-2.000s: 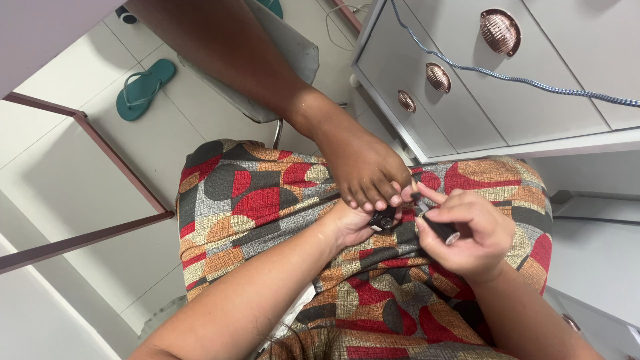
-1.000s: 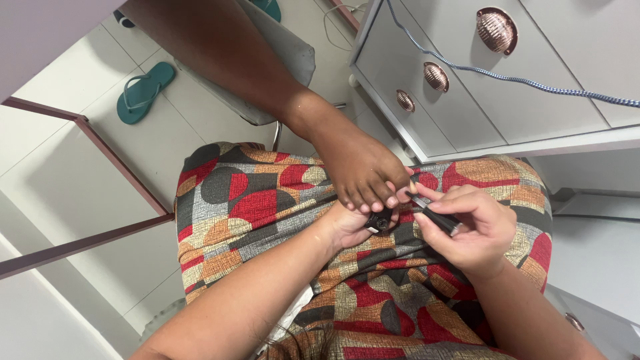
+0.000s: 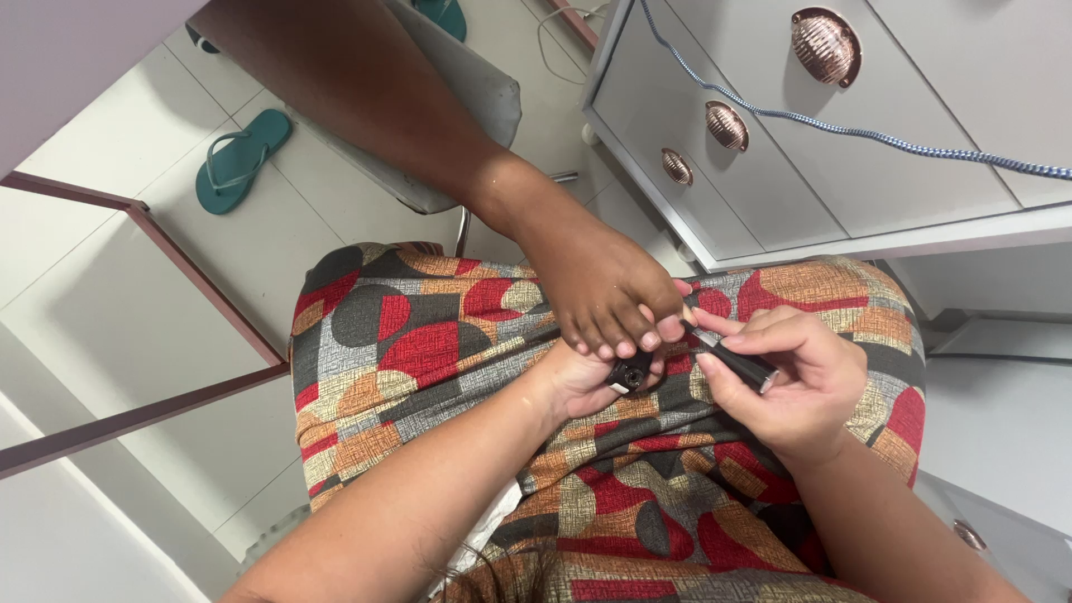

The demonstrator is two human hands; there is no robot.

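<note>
Another person's bare foot [image 3: 599, 272] rests over my lap, on a patterned cloth [image 3: 435, 356]. Beneath its toes, my left hand [image 3: 582, 385] holds a small black bottle [image 3: 630, 373], whose open neck faces up; part of this hand is hidden under the foot. My right hand [image 3: 796, 368] pinches the black handle of a small nail polish brush [image 3: 745, 366] between thumb and fingers. The brush's tip is at the big toe, and a fingertip of my right hand lies close beside that toe.
A grey drawer unit [image 3: 779, 167] with copper-coloured cup pulls stands at upper right, a blue-and-white braided cord [image 3: 837, 130] crossing it. A teal flip-flop [image 3: 243, 162] lies on the tiled floor. Reddish metal framing [image 3: 205, 285] is at left; a grey seat [image 3: 477, 92] is behind the leg.
My right hand's grip on the brush has shifted slightly near the big toe. My left hand and the foot have stayed nearly in place.
</note>
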